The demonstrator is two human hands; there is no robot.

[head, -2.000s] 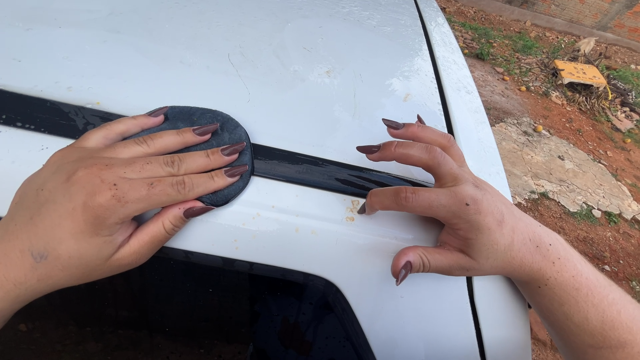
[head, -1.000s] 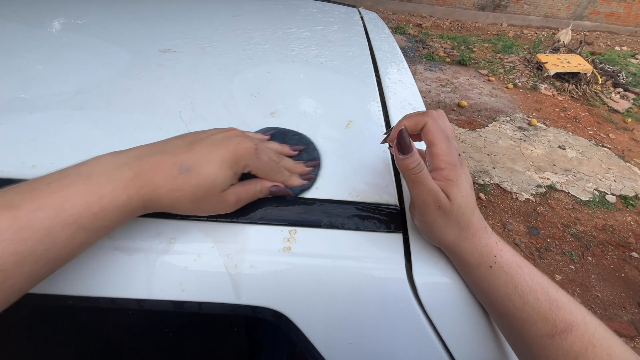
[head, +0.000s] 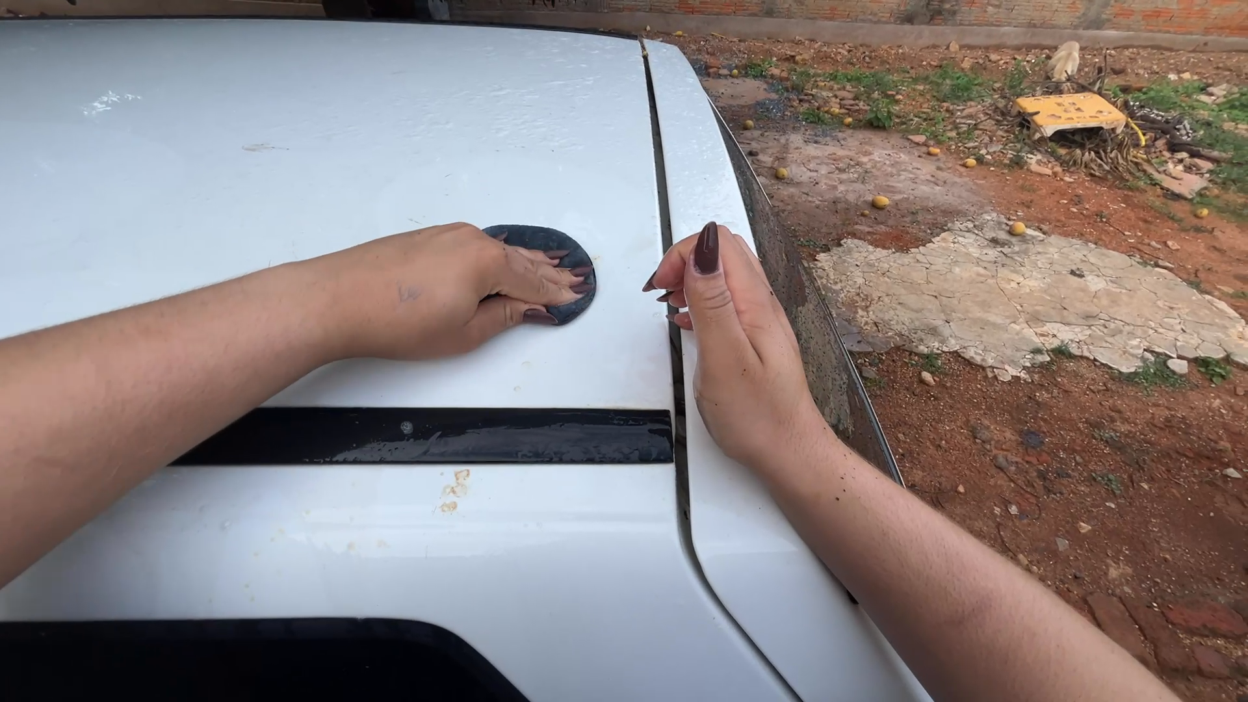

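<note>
Under the fingers of my left hand (head: 487, 288), a dark round pad (head: 573, 255) lies flat against the white car roof (head: 409, 166), short of the seam at its side edge. Parts of the pad are covered by the fingers. My right hand (head: 736, 331) rests by that seam, its fingers curled, the thumb upright and nothing seen in it. A glossy black strip (head: 546, 436) with wet marks runs across the roof, nearer to me than the pad. Yellowish-brown spots (head: 454, 490) mark the white paint just below the strip.
A dark window (head: 224, 658) fills the lower left. Right of the car lie red soil (head: 985, 546), a cracked concrete slab (head: 1033, 292), small yellow fruits (head: 880, 202) and a yellow plastic piece (head: 1071, 113) on debris. A brick wall (head: 1170, 17) stands behind.
My left hand has moved the pad from the black strip onto the white roof beyond it. My right hand has gone from spread fingers over the roof to curled ones at the seam. The view has shifted.
</note>
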